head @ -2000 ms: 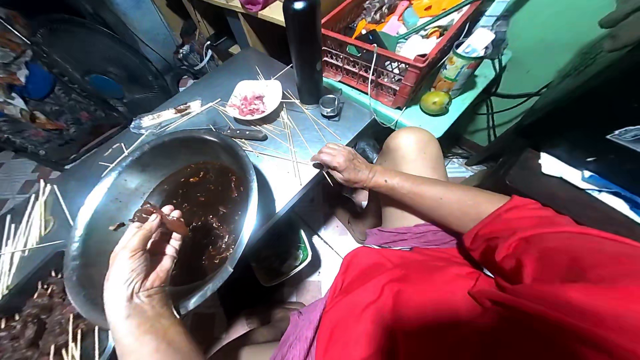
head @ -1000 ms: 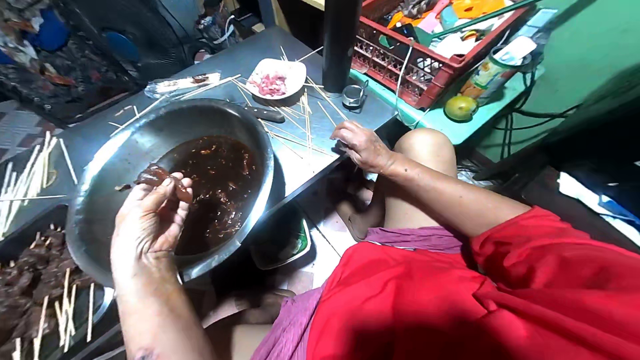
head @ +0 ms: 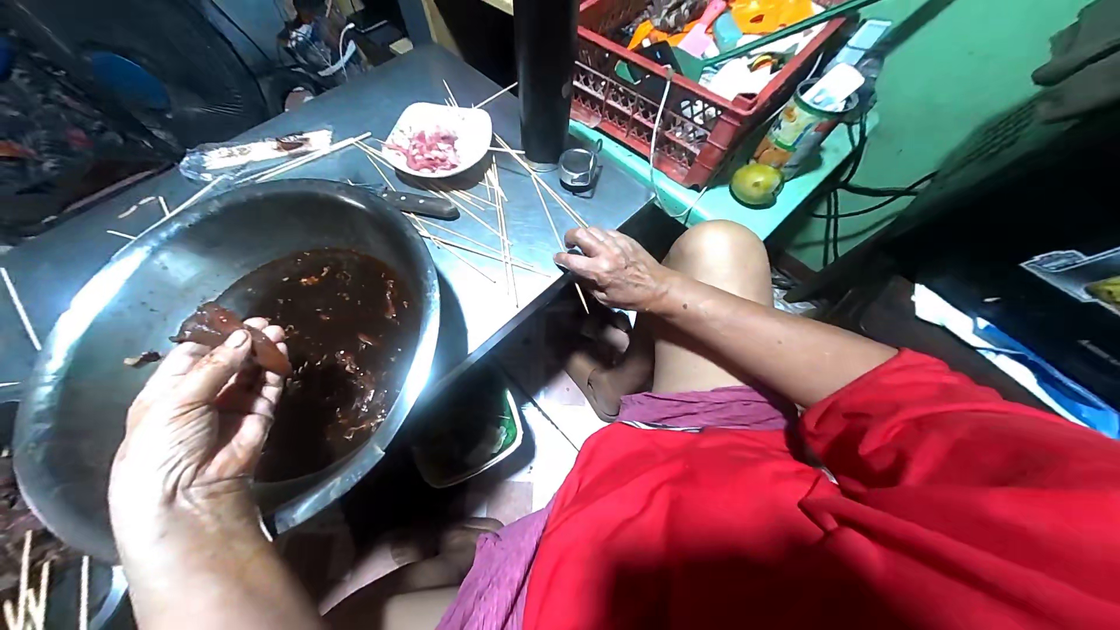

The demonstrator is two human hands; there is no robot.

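My left hand (head: 206,407) pinches a slice of raw marinated meat (head: 229,334) between thumb and fingers, above a large metal basin (head: 105,306). Dark brown marinade (head: 337,324) with bits of meat in it fills part of the basin. At the table's edge my right hand (head: 612,267) has its fingers closed on a thin bamboo skewer (head: 581,297), whose tip points down past the fingers. More loose skewers (head: 503,219) lie scattered on the metal table. Among them sits a white bowl (head: 477,131) of small pink meat pieces (head: 429,149).
A knife (head: 420,205) lies behind the basin's rim, near a plastic packet (head: 254,153). A black post (head: 544,79) and a small glass (head: 577,171) stand at the right. Beyond are a red crate (head: 682,131), a can (head: 801,127) and a green-yellow fruit (head: 757,184). Skewered meat is at lower left.
My left hand holds the meat slice more spread out than before, still over the basin. A skewer now shows below my right hand, which remains by the table's edge.
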